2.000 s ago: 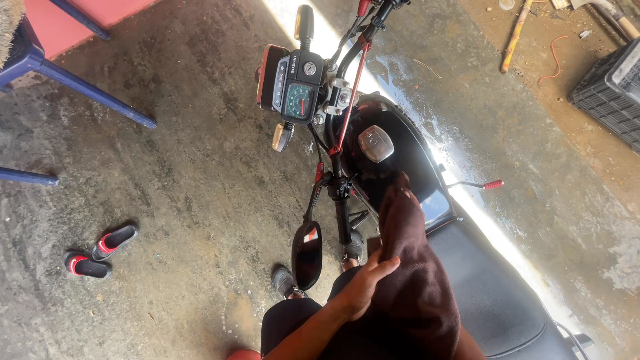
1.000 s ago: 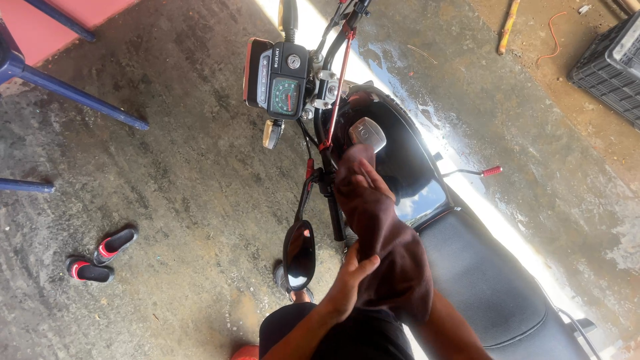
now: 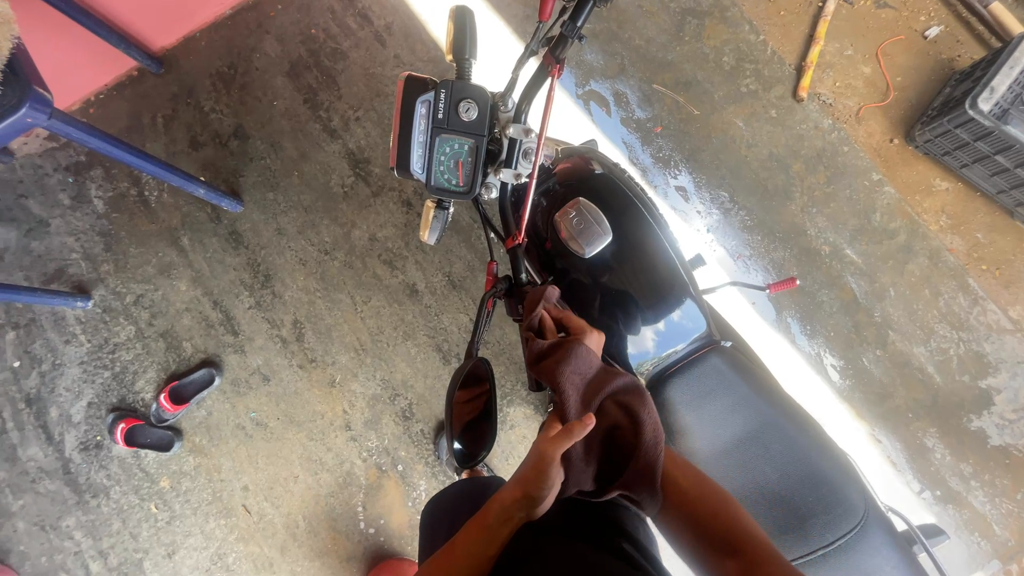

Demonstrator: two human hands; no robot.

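Observation:
A dark brown cloth point(image 3: 608, 408) drapes over my right hand point(image 3: 572, 328), whose fingers pinch its front end beside the handlebar grip area of a Suzuki motorcycle. My left hand point(image 3: 552, 460) grips the lower part of the cloth, thumb on top. Just beyond my right hand lies the glossy black fuel tank point(image 3: 640, 264) with its silver fuel cap point(image 3: 583, 227). The handlebar point(image 3: 514, 200) and the instrument cluster point(image 3: 458, 144) are ahead to the left. A black mirror point(image 3: 471, 412) stands left of my left hand.
The black seat point(image 3: 760, 448) extends to the lower right. Black and red slides point(image 3: 186, 394) lie on the concrete floor at left, below blue chair legs point(image 3: 144, 160). At the right are a black plastic crate point(image 3: 976, 128), a stick point(image 3: 816, 48) and a red-gripped lever point(image 3: 782, 286).
My right hand came forward with the cloth to near the fuel cap, then moved back left to the handlebar. Its fingers now show at the cloth's front end.

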